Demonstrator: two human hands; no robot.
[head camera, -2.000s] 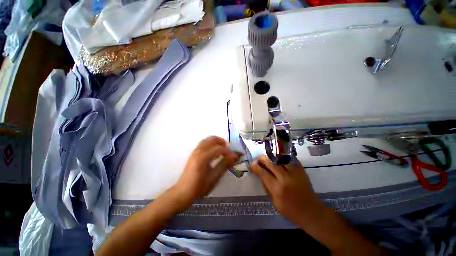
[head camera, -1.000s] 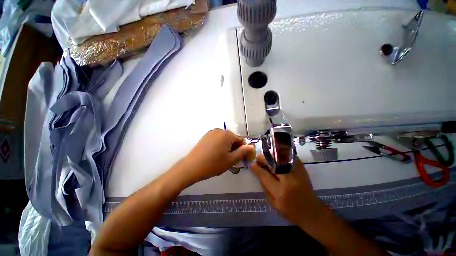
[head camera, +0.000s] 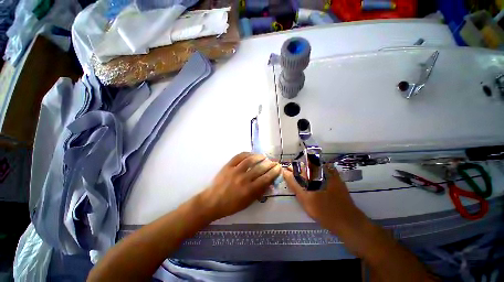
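A small part of a pale blue-grey fabric strip (head camera: 257, 144) shows beside the white machine head (head camera: 353, 115), behind my left hand. My left hand (head camera: 246, 182) lies over the fabric just left of the needle area, fingers together and pressed down. My right hand (head camera: 323, 195) is at the right of it, partly behind the shiny metal guard (head camera: 314, 168), with its fingertips near my left fingertips. The needle, the presser foot and most of the fabric under my hands are hidden.
A heap of grey-blue strips (head camera: 94, 165) lies on the table's left. A brown wrapped packet (head camera: 160, 58) is behind it. Scissors (head camera: 467, 204) and thread snips (head camera: 420, 180) lie at the right. A measuring tape (head camera: 254, 237) runs along the front edge. Thread spools (head camera: 262, 25) stand behind.
My left hand has come down flatter, closer to my right fingertips, and covers more of the fabric. My right hand has stayed nearly in place. The view has shifted slightly.
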